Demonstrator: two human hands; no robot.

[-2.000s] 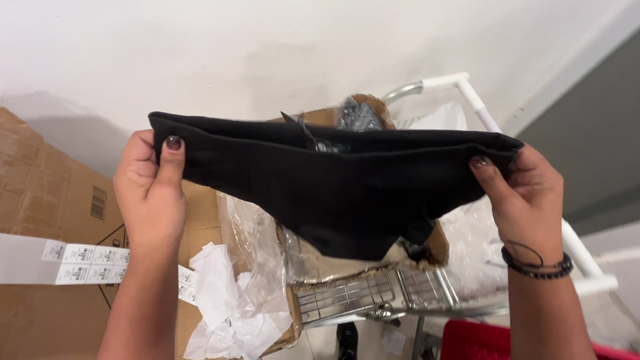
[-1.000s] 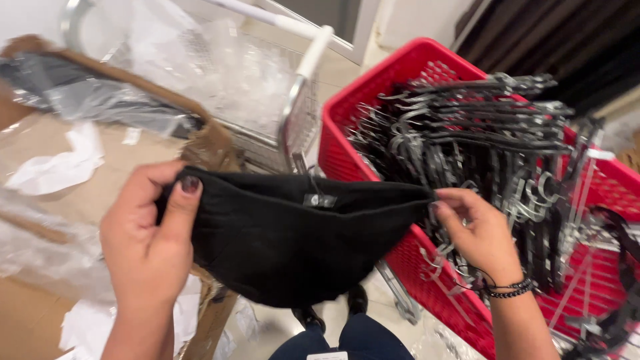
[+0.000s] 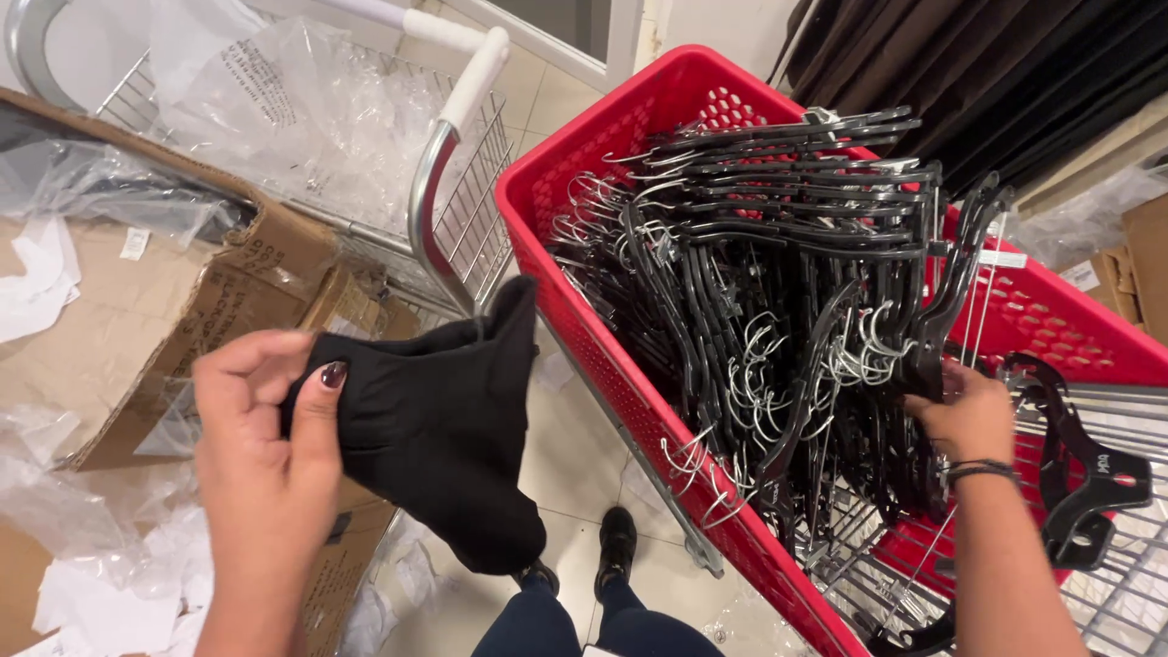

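My left hand (image 3: 274,429) pinches one end of a black fabric garment (image 3: 429,429) between thumb and fingers; the rest of the cloth hangs folded to the right. Over the red shopping cart, my right hand (image 3: 967,411) reaches in among black plastic hangers (image 3: 803,219) with metal hooks. Its fingers touch a dark hanger (image 3: 926,365) near the right side of the pile, but the fingertips are partly hidden, so a firm grip cannot be made out.
The red plastic cart (image 3: 584,338) fills the right. At left stand an opened cardboard box (image 3: 137,383) and a wire cart (image 3: 474,210) with clear plastic bags (image 3: 274,100). Dark garments (image 3: 985,73) hang at upper right. Paper scraps (image 3: 109,584) lie lower left.
Both hands held the black garment, stretched between them; my right hand has let go and moved into the hangers. The cloth now hangs from my left hand. The view has swung toward the red cart.
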